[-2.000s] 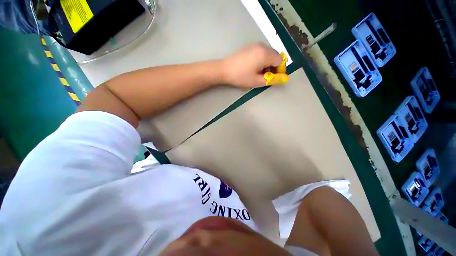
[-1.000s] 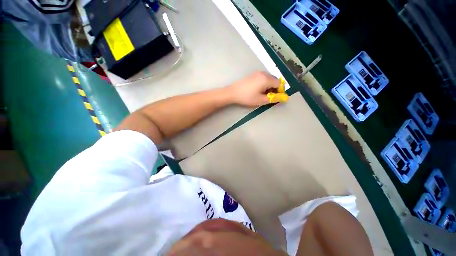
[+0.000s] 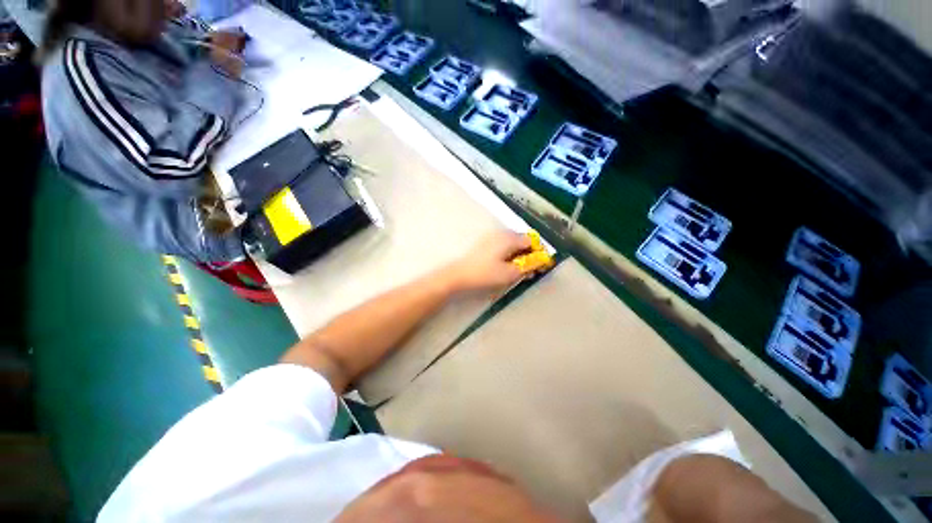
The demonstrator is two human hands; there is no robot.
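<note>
My left hand (image 3: 509,259) rests at the far edge of the left beige board (image 3: 409,189), by the green gap between the boards. Yellow finger cots (image 3: 533,255) cover its thumb and forefinger, which are bent close together. Whether anything is pinched between them is too small to tell. My right forearm (image 3: 715,493) lies over a white wipe (image 3: 669,462) on the right beige board (image 3: 552,363). My right hand is not visible. Light-blue trays (image 3: 683,260) with black parts stand on the dark green conveyor beyond the boards.
A black box (image 3: 307,225) with a yellow label and cables sits on the left board. Dark open-handled pliers (image 3: 329,112) lie beyond it. A person in a grey striped sleeve (image 3: 143,143) sits at the left. A worn metal edge (image 3: 705,342) borders the conveyor.
The view has swung up and left, bringing the seated person, pliers and more trays into sight. My left hand stays by the board gap. The wipe remains under my right forearm.
</note>
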